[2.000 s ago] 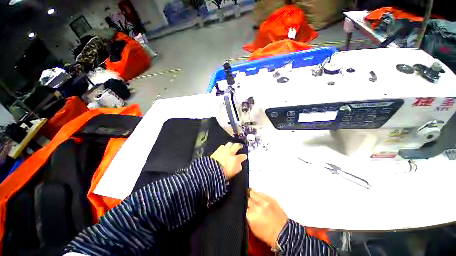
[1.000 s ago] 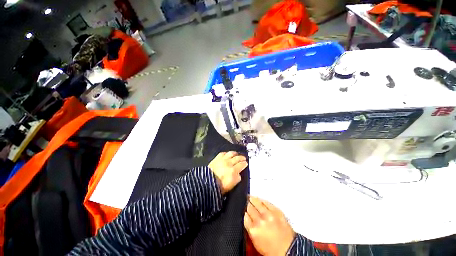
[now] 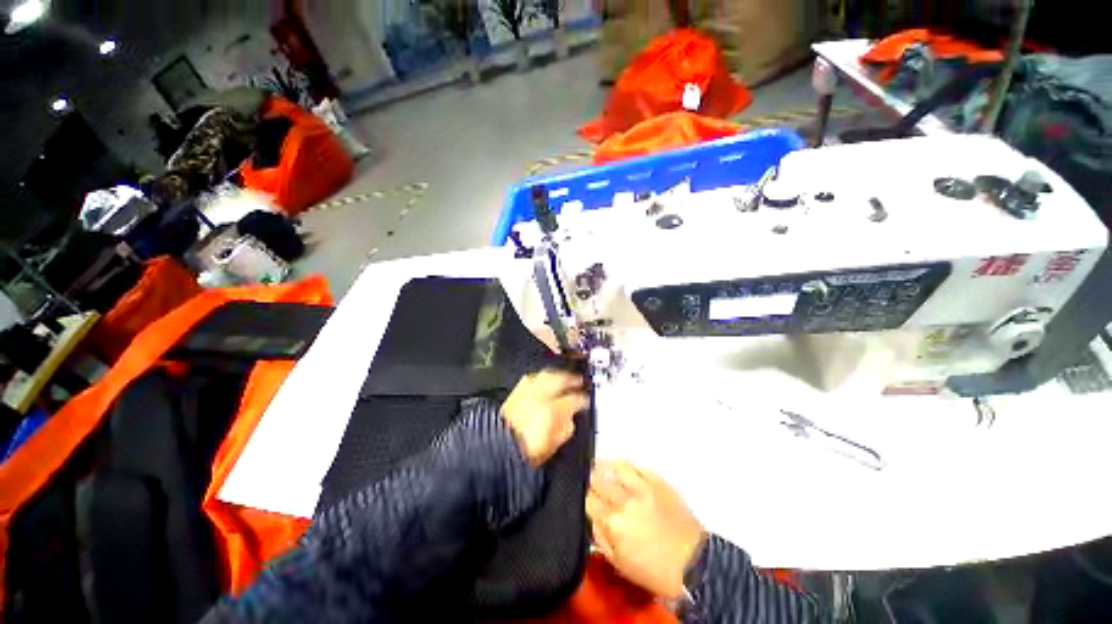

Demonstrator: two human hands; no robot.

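The black mesh back panel (image 3: 415, 427) lies on the white table, its right edge running up to the presser foot (image 3: 594, 354) of the white sewing machine (image 3: 902, 195). A camouflage strip (image 3: 487, 335) and a plain black band (image 3: 437, 379) cross its upper part. My left hand (image 3: 544, 412) lies flat on the panel just below the needle area; nothing shows gripped in it. My right hand (image 3: 641, 527) holds the panel's right edge lower down, fingers closed at the rim. The needle itself is too small to make out.
Silver thread snips (image 3: 832, 439) lie on the table right of the needle. Black panels (image 3: 146, 475) are stacked on orange cloth (image 3: 250, 421) at the left. A blue crate (image 3: 659, 168) stands behind the machine. Orange bundles (image 3: 674, 85) and a second table (image 3: 841, 51) are farther back.
The panel has moved up toward the needle, and its rounded lower end now shows near my right hand. Both hands remain at its right edge.
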